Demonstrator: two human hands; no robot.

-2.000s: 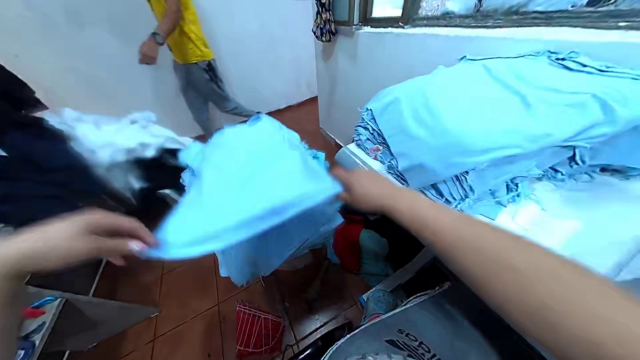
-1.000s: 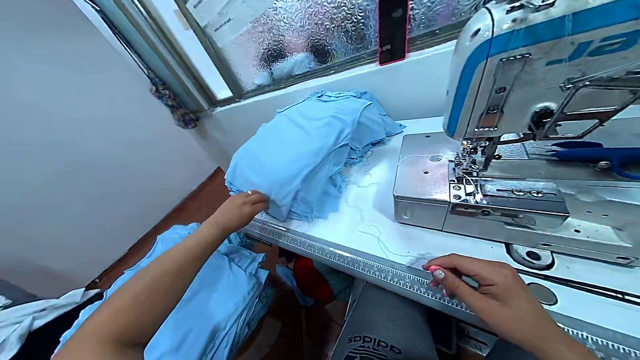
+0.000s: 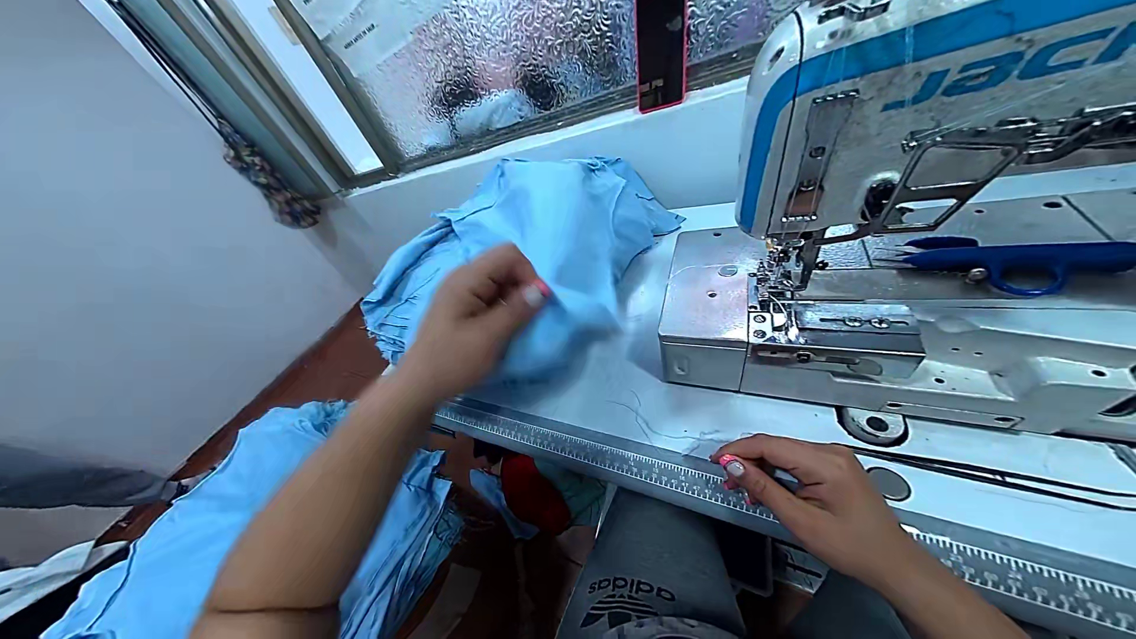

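Note:
A pile of light blue fabric pieces (image 3: 550,204) lies on the white table, left of a Jack sewing machine (image 3: 932,115). My left hand (image 3: 484,311) is over the near part of the pile, its fingers closed on the top blue piece (image 3: 568,328), which is lifted and blurred. At the table's front edge, my right hand (image 3: 790,488) pinches thumb and forefinger together above the printed ruler strip (image 3: 639,461). Loose thread lies beside those fingertips; whether they hold any cannot be told. Both hands are apart from the needle area.
Blue thread snips (image 3: 1021,262) rest on the machine bed. More blue fabric (image 3: 222,524) is stacked low at the left. A dark phone-like object (image 3: 661,53) leans at the window (image 3: 497,62) behind the table. My legs (image 3: 657,559) are below the front edge.
The view has swung from the blue fabric handled in both hands to the machine table. Since one second ago, my left hand has lifted part of the top piece; my right hand stays near the ruler strip.

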